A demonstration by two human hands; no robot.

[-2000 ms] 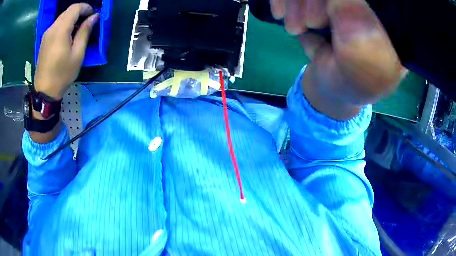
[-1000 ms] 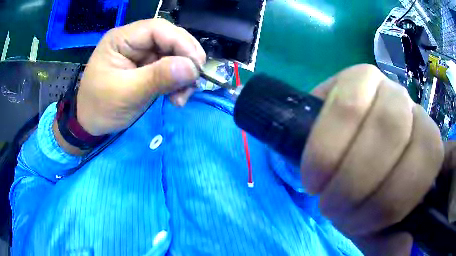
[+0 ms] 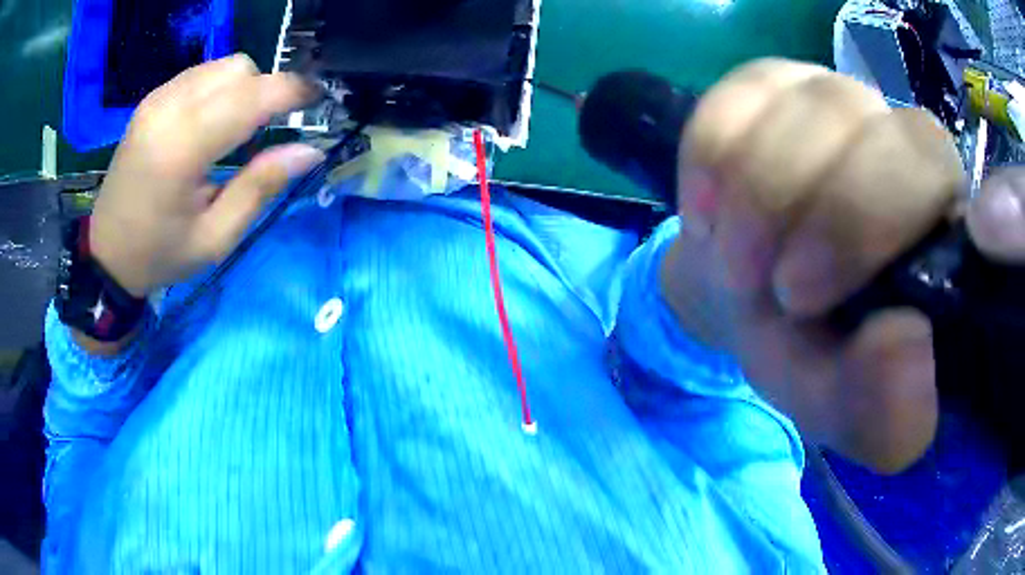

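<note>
The black unit (image 3: pixel 422 45) with white side frames lies at the top centre, on crumpled clear and yellowish plastic (image 3: pixel 410 161). A red wire (image 3: pixel 501 292) hangs from its near edge over the smock. A black wire (image 3: pixel 264 219) runs from the unit down behind my left hand. My left hand (image 3: pixel 191 169) is at the unit's near left corner, thumb and fingers apart, with no object visible between them. My right hand (image 3: pixel 821 202), blurred, grips the black electric screwdriver (image 3: pixel 635 126). Its thin bit points left at the unit's right side; whether it touches cannot be told.
A blue bin (image 3: pixel 90 79) with a dark inside stands at the top left on the green mat (image 3: pixel 629 45). A white and black part (image 3: pixel 899 51) and a yellow item (image 3: pixel 989 101) lie at the top right. A grey cable runs at the lower right.
My left hand has moved left from the screwdriver tip and its fingers have spread. The screwdriver has moved up and right, its bit now beside the unit. The view has shifted slightly.
</note>
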